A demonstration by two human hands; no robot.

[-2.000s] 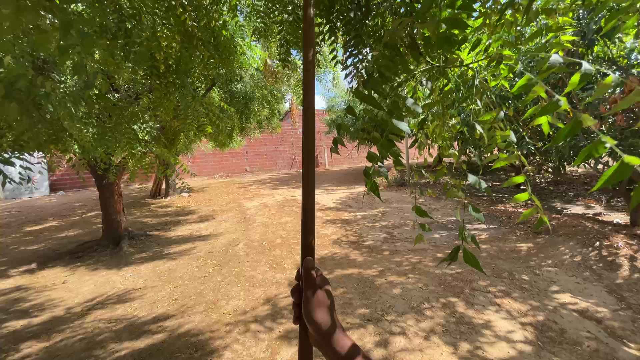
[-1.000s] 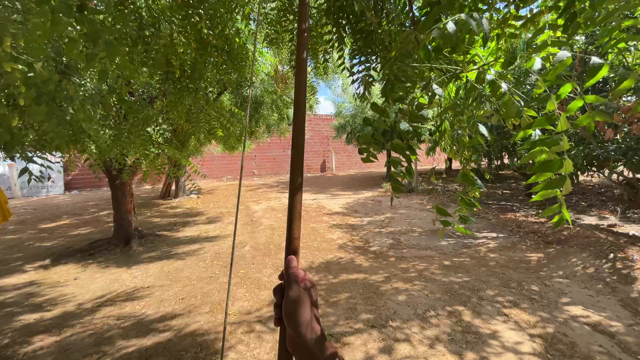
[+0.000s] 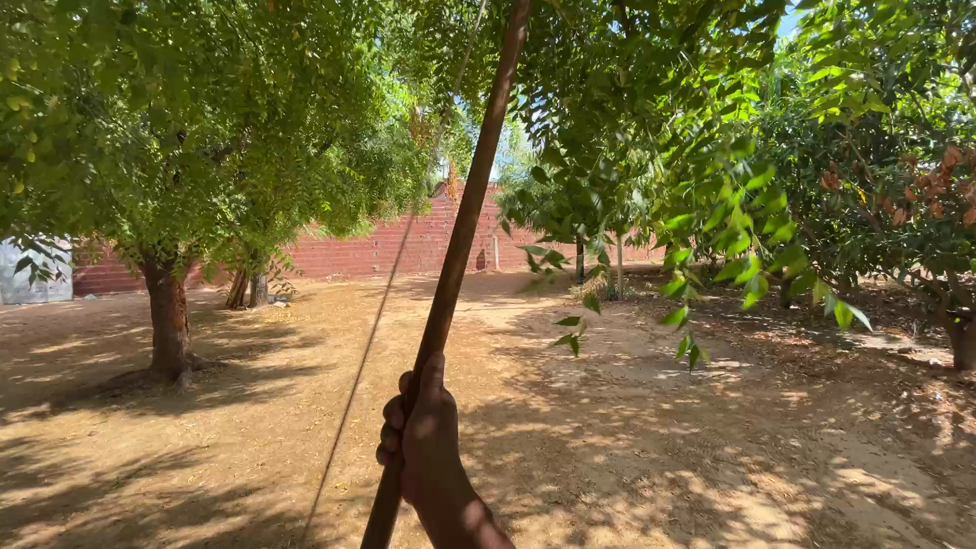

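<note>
My right hand (image 3: pixel 431 442) grips a long dark pole (image 3: pixel 467 221) low in the head view, with the thumb lying up along it. The pole leans, its upper part toward the right, and runs out of view at top and bottom. To the left of the pole hangs a thin rope or cord (image 3: pixel 366 354), slanting from the top down to the bottom edge. Leafy green branches (image 3: pixel 717 252) hang to the right of the pole; whether it touches any of them higher up cannot be seen. My left hand is not in view.
A tree trunk (image 3: pixel 168 320) stands on the left, with a pale panel or container (image 3: pixel 36 271) behind it. A red brick wall (image 3: pixel 343 248) crosses the background. Bushy trees (image 3: pixel 862 191) line the right side. The sandy ground (image 3: pixel 579 473) has patches of shade.
The pole, upright two seconds ago, now leans to the right at its top. The cord, not seen in the oldest frame, has come into view and slants more than a second ago.
</note>
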